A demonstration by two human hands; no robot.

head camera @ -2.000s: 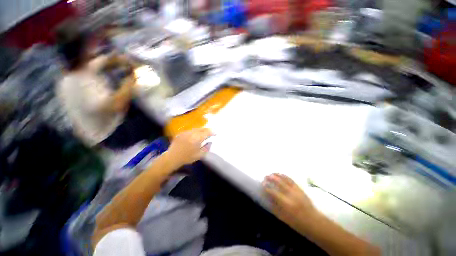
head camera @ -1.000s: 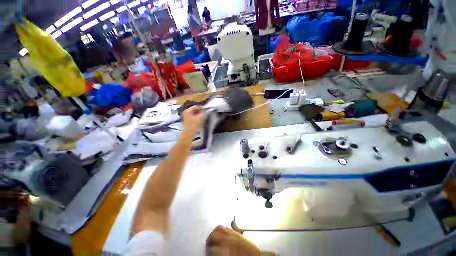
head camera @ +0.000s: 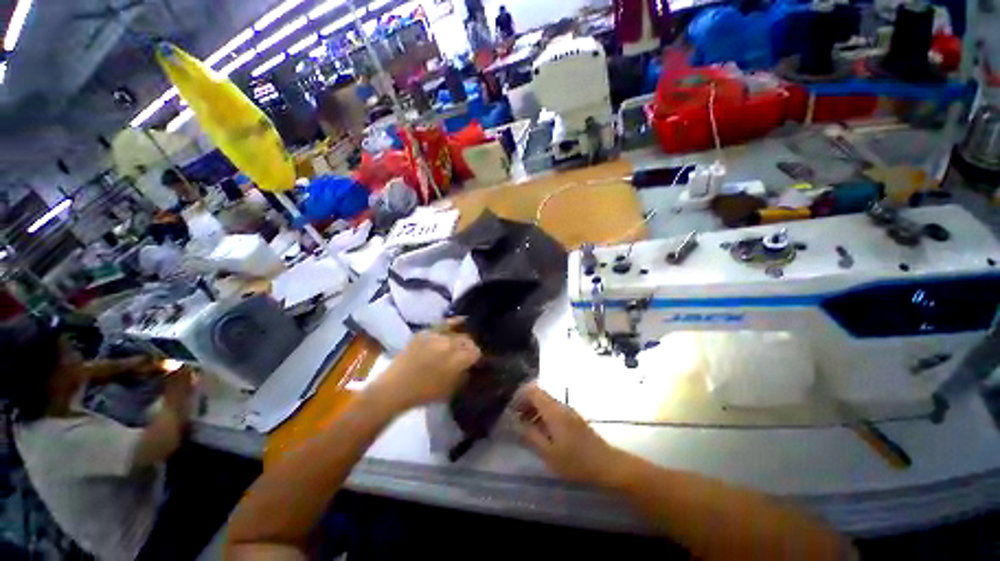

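Note:
A dark speckled garment piece [head camera: 499, 312] with light grey fabric [head camera: 430, 287] lies bunched on the white machine table, left of the sewing head. My left hand [head camera: 439, 362] is shut on its near left part. My right hand [head camera: 548, 427] is at its near right edge; the fingers are bent, and whether they grip the cloth is unclear. The white sewing machine [head camera: 713, 312] stands to the right. Its presser foot [head camera: 627, 353] has no cloth under it.
Grey and white cloth strips [head camera: 318, 356] lie at the left over an orange-yellow sheet [head camera: 318, 422]. A thin tool [head camera: 881, 444] lies right on the bed. A pale lump [head camera: 757, 367] sits under the machine arm. Another person [head camera: 99, 449] sits at far left. A brown board [head camera: 592, 208] is behind.
My left hand has pulled the dark and grey piece from the back of the table towards me. My right hand has come up beside it. The view has shifted.

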